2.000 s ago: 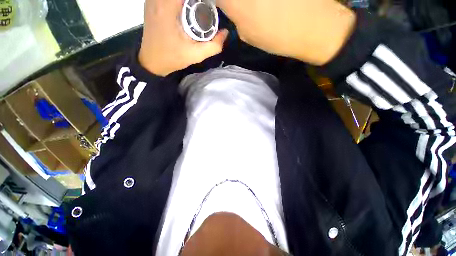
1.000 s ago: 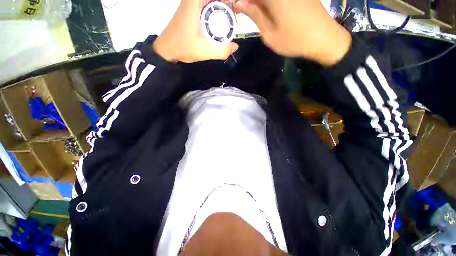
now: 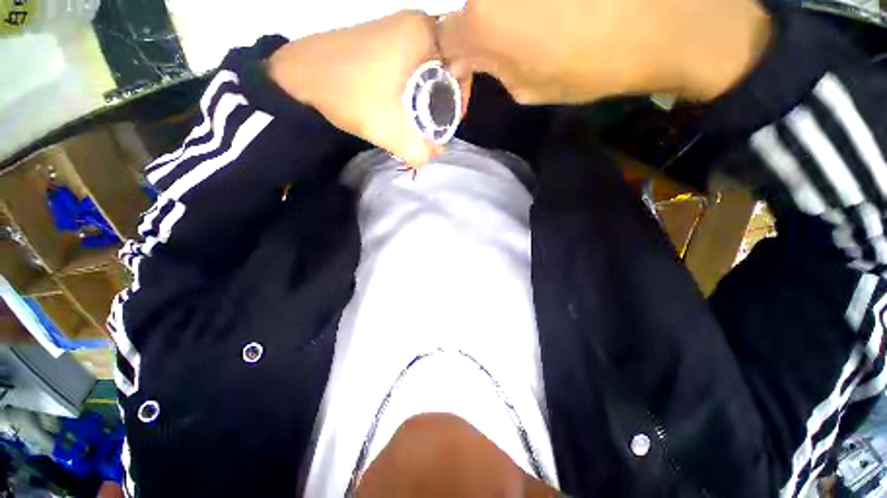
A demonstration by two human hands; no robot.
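Observation:
A round white spoked ring part with a dark centre, like a fan grille [image 3: 434,103], shows at the top centre, close to my chest. My left hand [image 3: 365,83] is closed around it, with a fingertip below it. Short thin dark-red wires stick out under that fingertip. My right hand [image 3: 593,49] reaches in from the right and its fingers meet my left hand just above the ring. What the right fingers hold is hidden behind the hand.
The bench edge with a white sheet [image 3: 292,17] lies beyond my hands. A clear bottle [image 3: 24,14] is at the top left. A divided cardboard bin [image 3: 88,263] with blue parts is low on the left. Another carton [image 3: 715,233] is at the right.
The ring and my left hand have moved down towards my chest, and the ring's centre now looks dark. My right arm has swung outward to the right, with its fingers still at the left hand.

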